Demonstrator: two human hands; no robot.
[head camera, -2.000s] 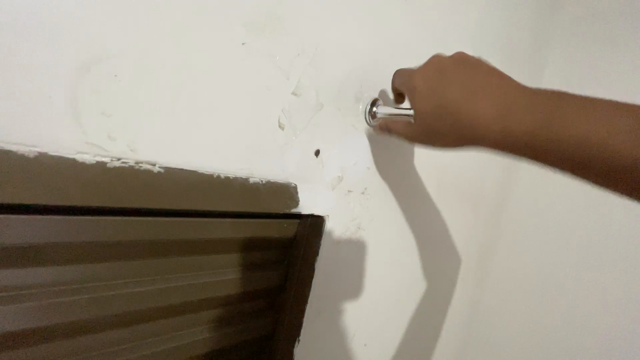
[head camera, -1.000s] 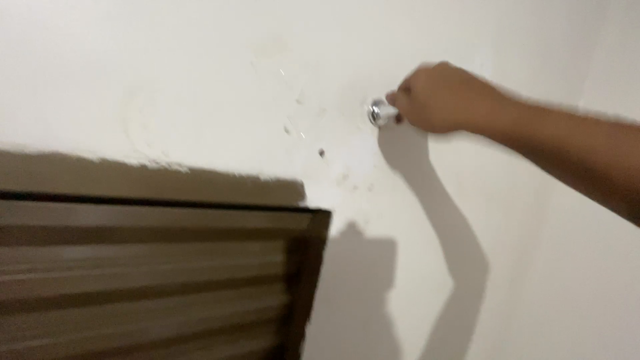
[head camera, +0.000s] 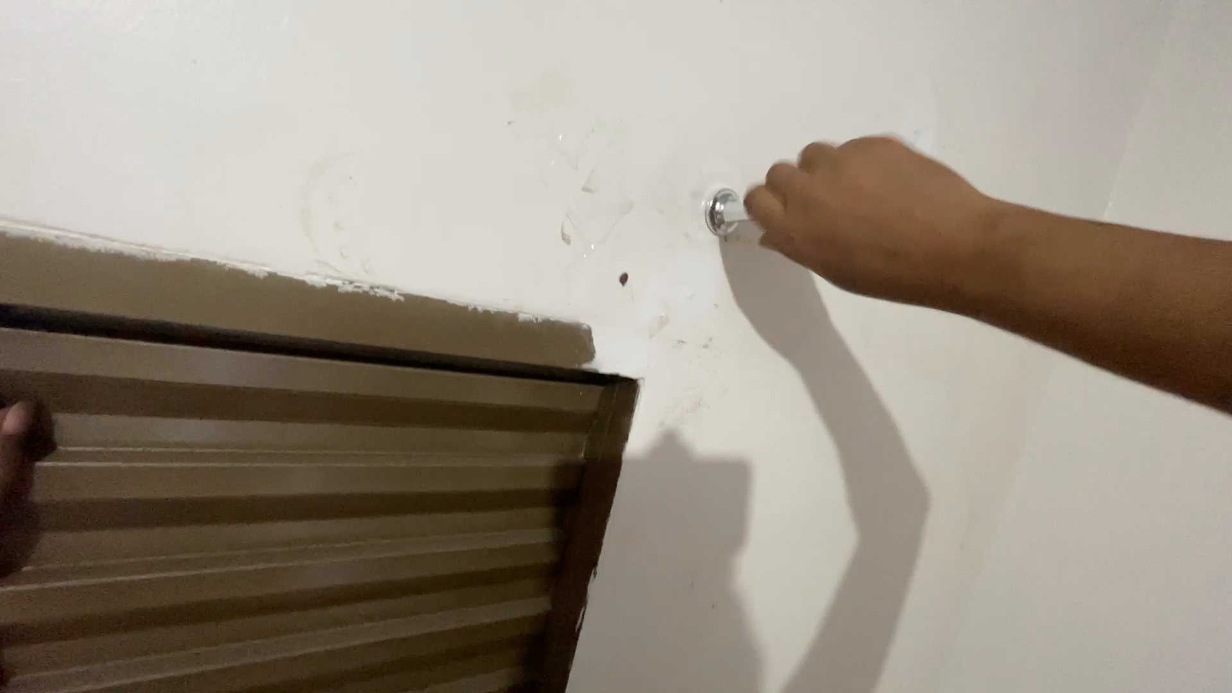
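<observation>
My right hand (head camera: 871, 217) comes in from the right, its fingers closed around a shiny metal fitting (head camera: 724, 212) on the white wall (head camera: 433, 125). The fitting's round flange lies at the wall; its outer part is hidden by my fingers. What type of fitting it is cannot be told. Only part of my left hand (head camera: 14, 433) shows, at the left edge, in front of a brown slatted panel (head camera: 318, 481). Whether it touches the panel or holds anything cannot be told.
A brown-painted frame edge (head camera: 289, 294) with rough paint borders runs above the panel. A small dark hole or spot (head camera: 624, 279) and several chipped patches (head camera: 582, 197) mark the wall left of the fitting. Shadows of my arm and head fall on the wall below.
My left hand has come into view at the left edge. My right hand stays at the fitting, with its fingers placed differently around it.
</observation>
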